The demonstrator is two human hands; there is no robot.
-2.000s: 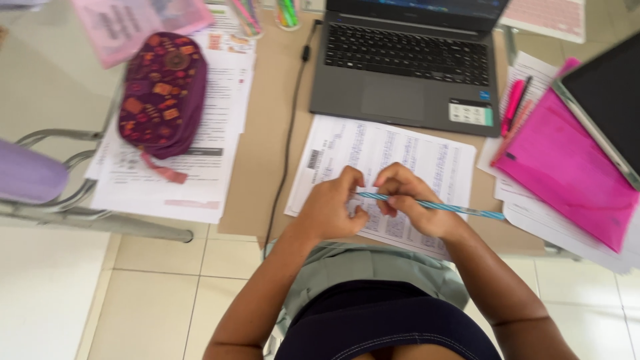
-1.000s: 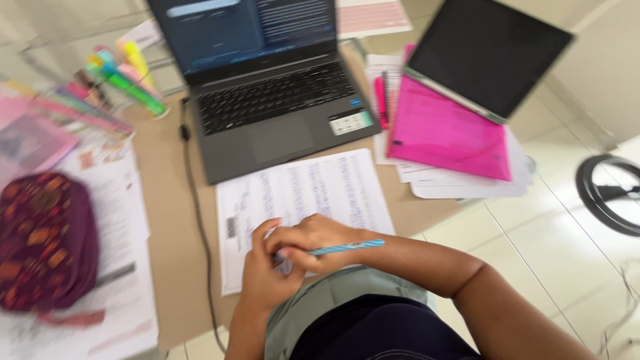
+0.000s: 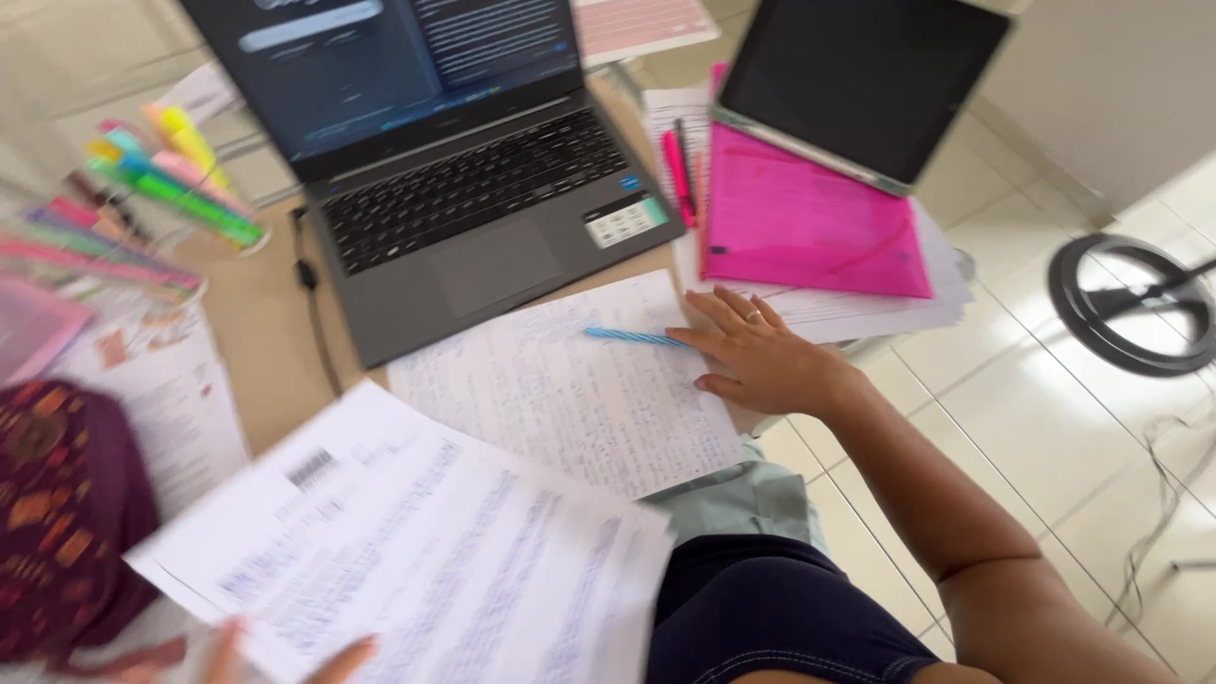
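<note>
A handwritten sheet of paper [image 3: 418,551], raised off the table and blurred, is held by my left hand [image 3: 290,655]; only some fingertips show at the bottom edge. Another handwritten sheet [image 3: 560,399] lies flat in front of the laptop [image 3: 494,266]. My right hand [image 3: 774,356] rests palm down with fingers spread over that sheet's right edge, a ring on one finger. A blue striped pen [image 3: 632,336] lies on the flat sheet, its right end touching or just under my right fingers.
Right of the laptop, a tablet [image 3: 855,85] leans over a pink plastic folder [image 3: 807,218] on papers, beside pens [image 3: 679,176]. At left are a purple pencil case [image 3: 66,522], highlighters [image 3: 180,180] and a black cable [image 3: 306,275]. A round black stand base [image 3: 1130,304] is on the tiled floor.
My hands were together around the pen above a sheet; they have parted. The pen lies on paper, and my left hand has a sheet lifted at the left. The view has swung right.
</note>
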